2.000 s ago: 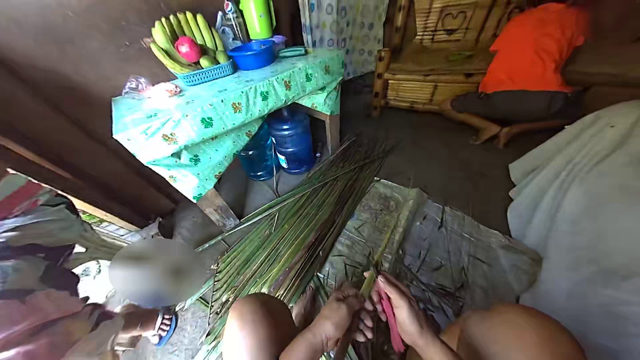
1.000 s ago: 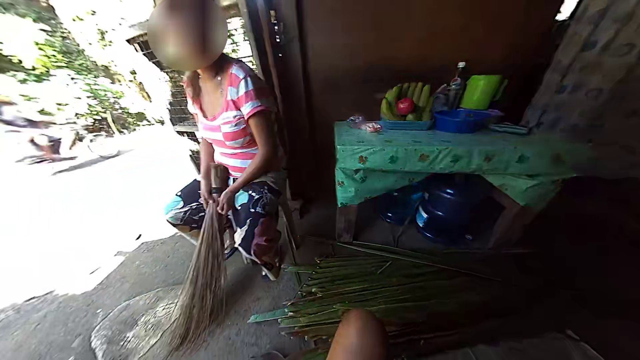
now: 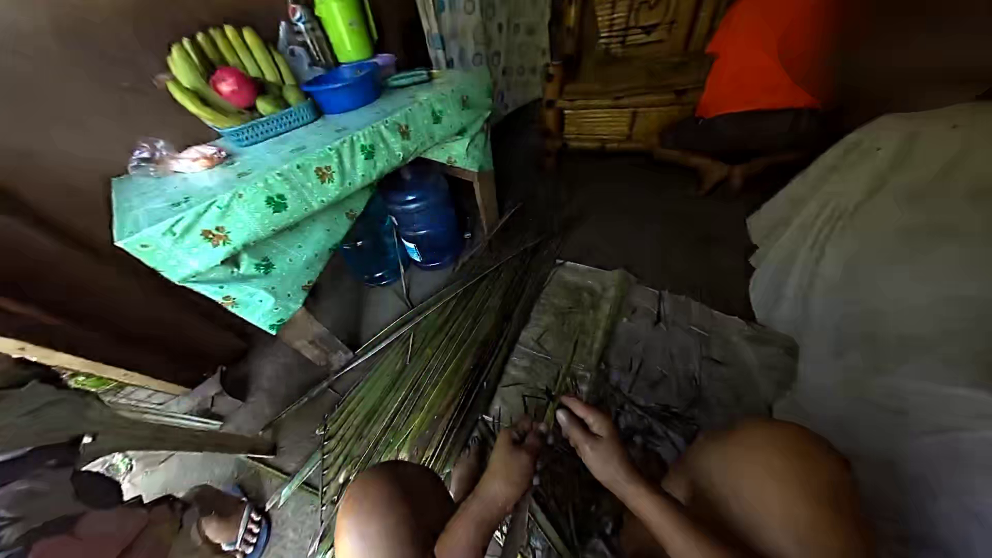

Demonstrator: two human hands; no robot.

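Observation:
My left hand (image 3: 513, 463) is between my knees, its fingers closed around a narrow palm leaflet (image 3: 556, 399). Close to its right, my right hand (image 3: 595, 440) pinches the same leaflet between thumb and forefinger; its other fingers are curled. The leaflet's exact ends are hard to make out among dark scraps. Left of the hands lies a fanned pile of long green palm leaflets (image 3: 422, 364) on the floor. Under and beyond the hands is a flattened sack-like sheet (image 3: 570, 318) strewn with thin leaf scraps.
A table with a green patterned cloth (image 3: 256, 225) stands front left, bearing a fruit basket (image 3: 271, 124) and blue basin (image 3: 343, 87). Blue water jugs (image 3: 426, 221) stand beneath. A person in orange (image 3: 763, 62) sits by a bamboo bench (image 3: 620, 101). Another person's sandaled foot (image 3: 244, 531) is lower left; pale cloth hangs right.
The view swung left to a seated person holding a stick broom, then back. A red-handled tool was in my right hand two seconds ago; it is not visible there now.

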